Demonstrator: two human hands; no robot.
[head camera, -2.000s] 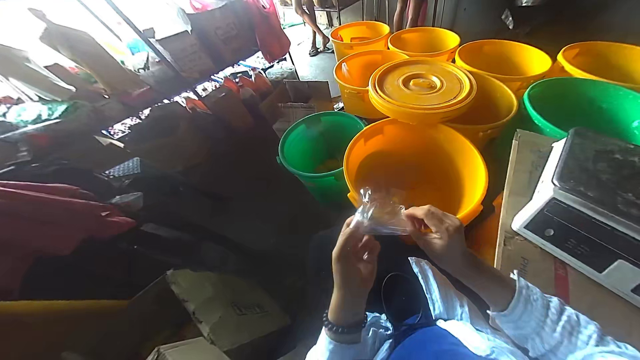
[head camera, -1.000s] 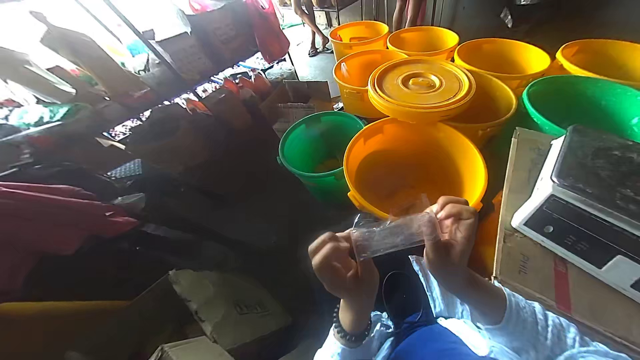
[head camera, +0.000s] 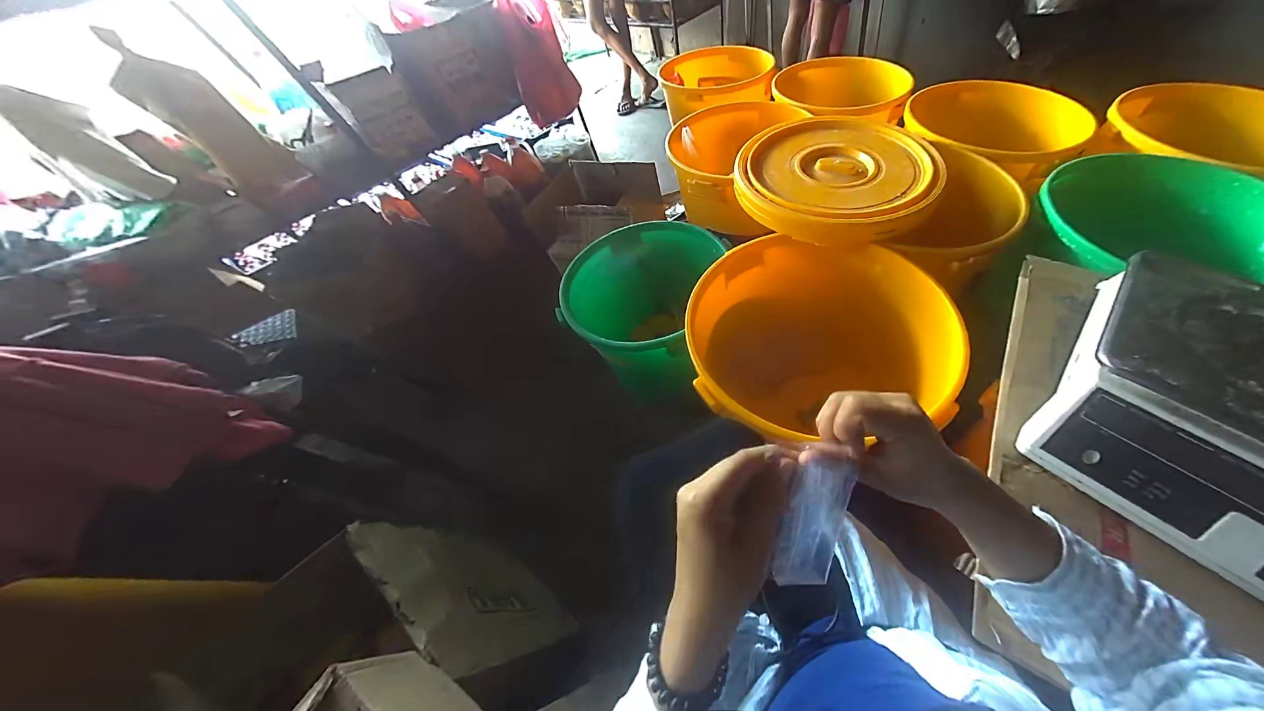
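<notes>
A clear plastic bag (head camera: 814, 523) hangs down between my hands, pinched at its upper edge. My left hand (head camera: 736, 504), with a dark beaded bracelet at the wrist, grips the bag's upper left side. The fingers of my right hand (head camera: 884, 439) hold its upper right corner, close to the left fingertips. Both hands are at the near rim of a large yellow plastic bucket (head camera: 829, 336), whose bottom holds something I cannot make out. Left of it stands a green bucket (head camera: 642, 286) with a little yellowish matter inside.
A yellow lid (head camera: 839, 168) rests among several yellow buckets (head camera: 999, 123) behind. At right, a weighing scale (head camera: 1165, 425) sits on a cardboard box (head camera: 1047, 306), near another green bucket (head camera: 1155, 212). An open carton (head camera: 464, 592) lies at lower left. Legs of people (head camera: 617, 44) show at the back.
The bag was stretched sideways between my hands a second ago; now it hangs downward. My hands have come closer together, their fingertips near each other at the bag's top.
</notes>
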